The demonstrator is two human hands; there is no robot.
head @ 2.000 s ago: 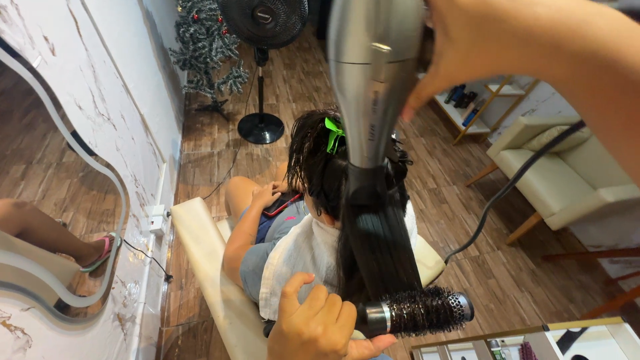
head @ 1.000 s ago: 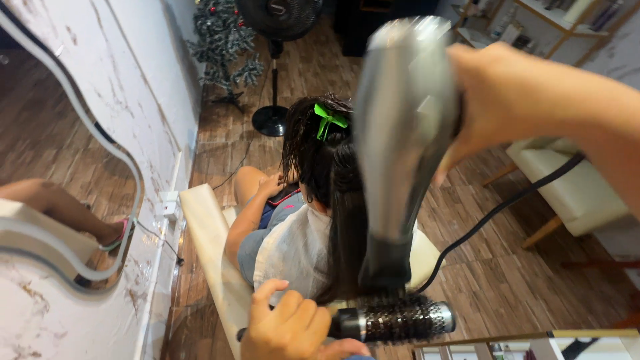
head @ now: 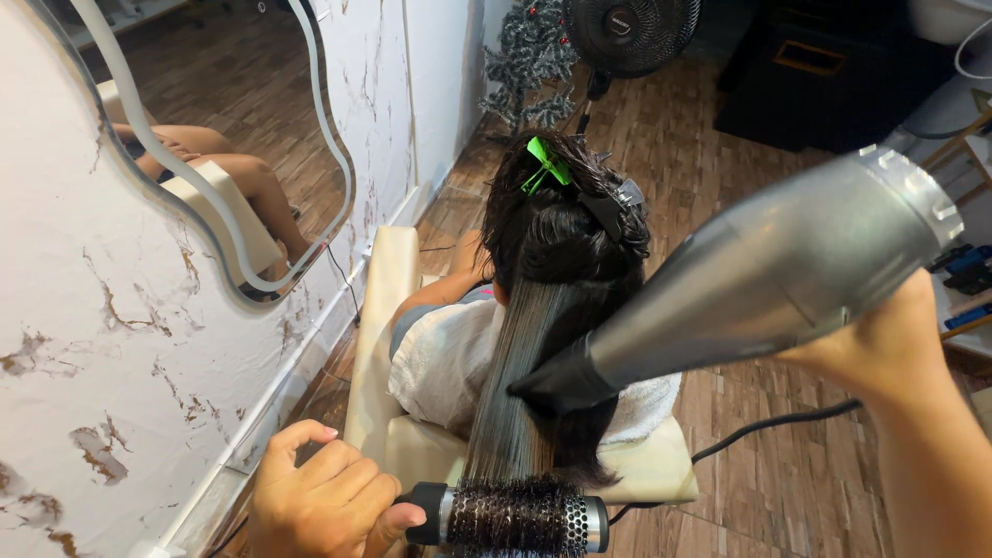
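Observation:
My left hand (head: 329, 492) grips the black handle of a round hair brush (head: 519, 515), whose bristles carry the lower end of a straight section of dark hair (head: 515, 349). My right hand (head: 883, 341) is behind a grey hair dryer (head: 744, 263) and holds it, its fingers mostly hidden. The dryer's black nozzle (head: 562, 380) points left and down, over the stretched hair above the brush. A green hair clip (head: 546, 164) and a clear-ended clip (head: 628, 193) hold hair up on the seated person's head. A white towel (head: 446, 364) lies over the person's shoulders.
The person sits in a cream chair (head: 674, 465). A wavy-edged mirror (head: 333, 147) hangs on the left wall. Beyond stand a black fan (head: 632, 31) and a small frosted tree (head: 531, 70). The dryer's cord (head: 775, 422) runs behind the chair. Shelves (head: 969, 325) stand at the right.
The dryer has gone from nearly upright to slanting, its body now at the right and its nozzle over the hair length. The brush remains at the lower end of the hair. The view has shifted.

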